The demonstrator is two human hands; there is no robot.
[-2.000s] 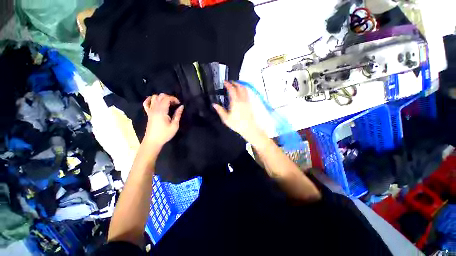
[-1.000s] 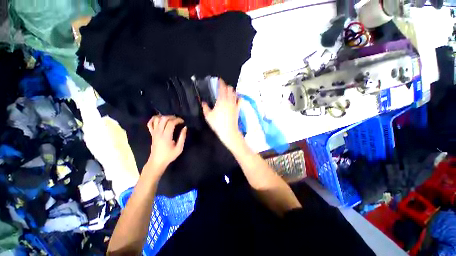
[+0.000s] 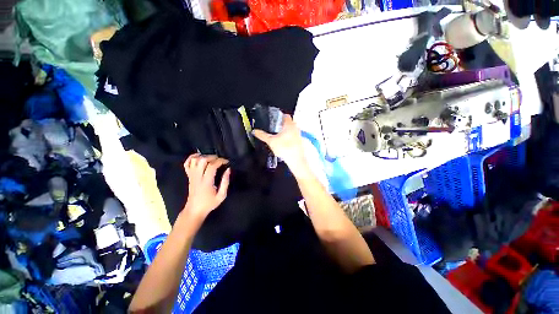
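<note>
Black garment panels lie in a wide pile in front of me. On them are small black cut pieces with a narrow pale-yellow strip between them, and grey-faced pieces at their right. My right hand has its thumb and fingers around the lower part of the grey-faced pieces. My left hand rests on the black fabric at the lower left of the small pieces, fingers bent, thumb apart; whether it pinches fabric cannot be told.
The white sewing machine stands on the table at the right. Blue baskets are below the table edge, left and right. Fabric heaps lie at left, a red bag behind, red crates at lower right.
The view has shifted. My right hand has moved over the small pieces, and the yellow strip, hidden a second ago, shows again. My left hand has moved slightly down, away from the small pieces.
</note>
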